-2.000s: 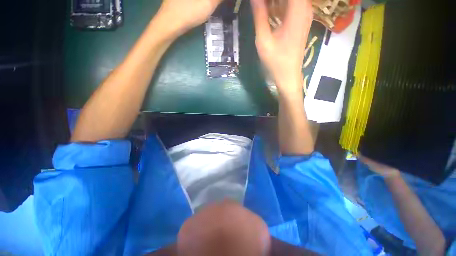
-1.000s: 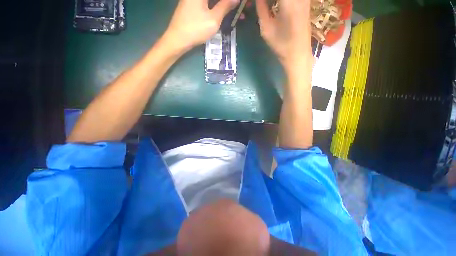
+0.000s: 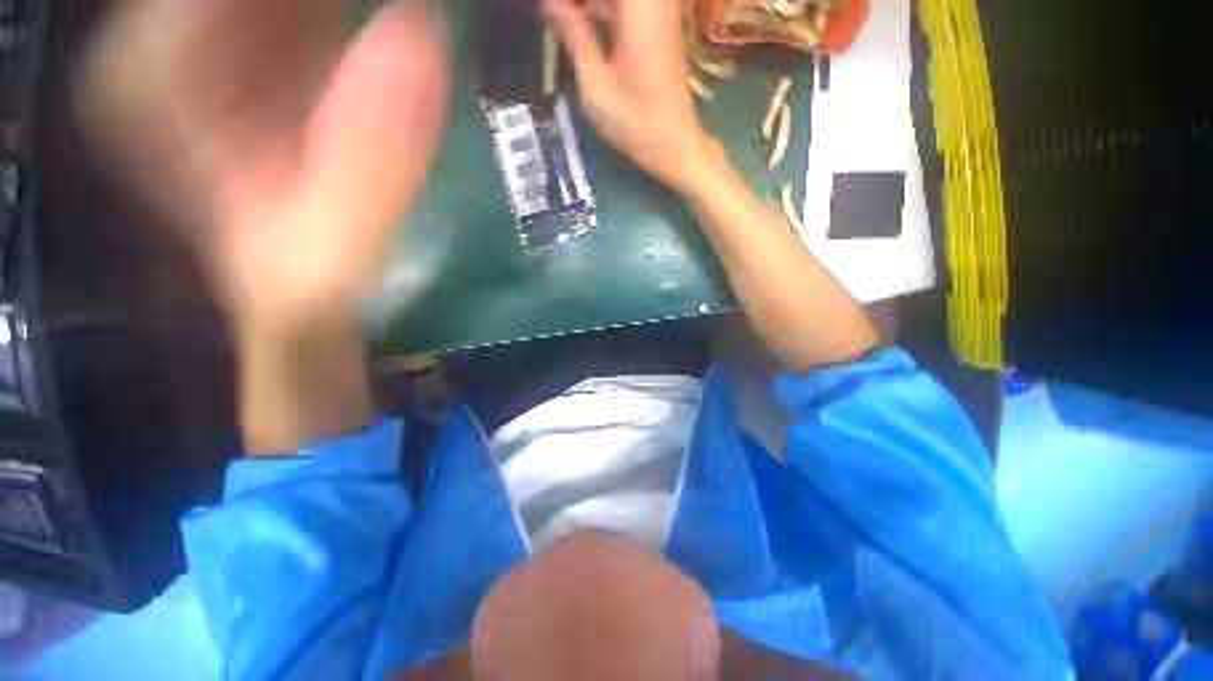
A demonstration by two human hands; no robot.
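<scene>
The open phone unit (image 3: 543, 173) lies slightly tilted on the green mat, its silvery bay showing and its circuit end towards me. A flat black block, seemingly the battery (image 3: 516, 51), covers its far part, with a thin tan strip at its right edge. My right hand (image 3: 641, 87) is at that edge, fingertips closed on it near the top of the picture. My left hand (image 3: 286, 166) is raised at the left, large and blurred, thumb and fingers apart, with nothing visible in it. It is away from the phone.
A red-orange bin (image 3: 778, 24) of tan strips is at the top right, with loose tan strips (image 3: 780, 123) on the mat. A white plate (image 3: 871, 260) with a black square lies beside yellow ribbed edges (image 3: 978, 200) and a black tray stack (image 3: 1104, 200). Black trays (image 3: 53, 512) stand at left.
My left hand has left the phone and moved left, closer to the camera. My right hand has moved left to the battery's edge. The view has turned, so the phone looks tilted.
</scene>
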